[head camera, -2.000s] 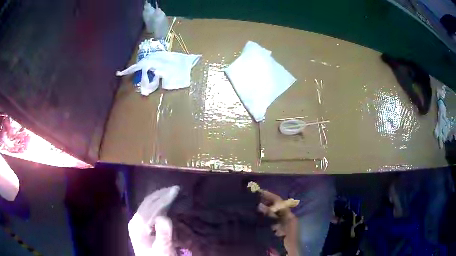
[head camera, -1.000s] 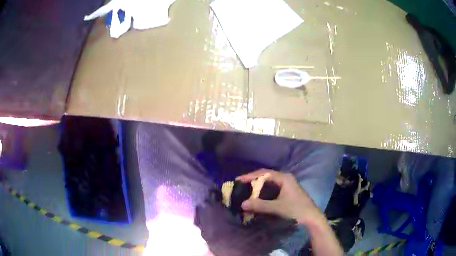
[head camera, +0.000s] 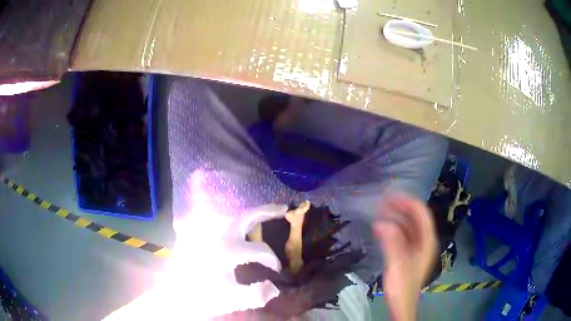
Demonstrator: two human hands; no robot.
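Note:
A black spiky part (head camera: pixel 325 251) with tan pieces (head camera: pixel 295 235) on it is over my lap. My left hand (head camera: pixel 231 266), in a white glove and strongly overexposed, is closed around its left side. My right hand (head camera: pixel 407 241) is bare and blurred, to the right of the part and apart from it, with nothing seen in it. A white oval dish (head camera: pixel 407 34) is on the bench, with a thin stick (head camera: pixel 452 43) across it and another stick (head camera: pixel 407 19) behind it.
The cardboard-covered bench edge (head camera: pixel 250 78) crosses above my lap. A blue crate of black parts (head camera: pixel 113 147) is on the floor at left. Black and tan parts (head camera: pixel 452 200) and a blue stool (head camera: pixel 506 235) are at right. Yellow-black tape (head camera: pixel 87 224) marks the floor. A bright opening glows at far left.
The view has tipped down toward my lap. My gloved left hand has come into view holding the spiky part. My bare right hand, earlier on the part, has let go and moved right.

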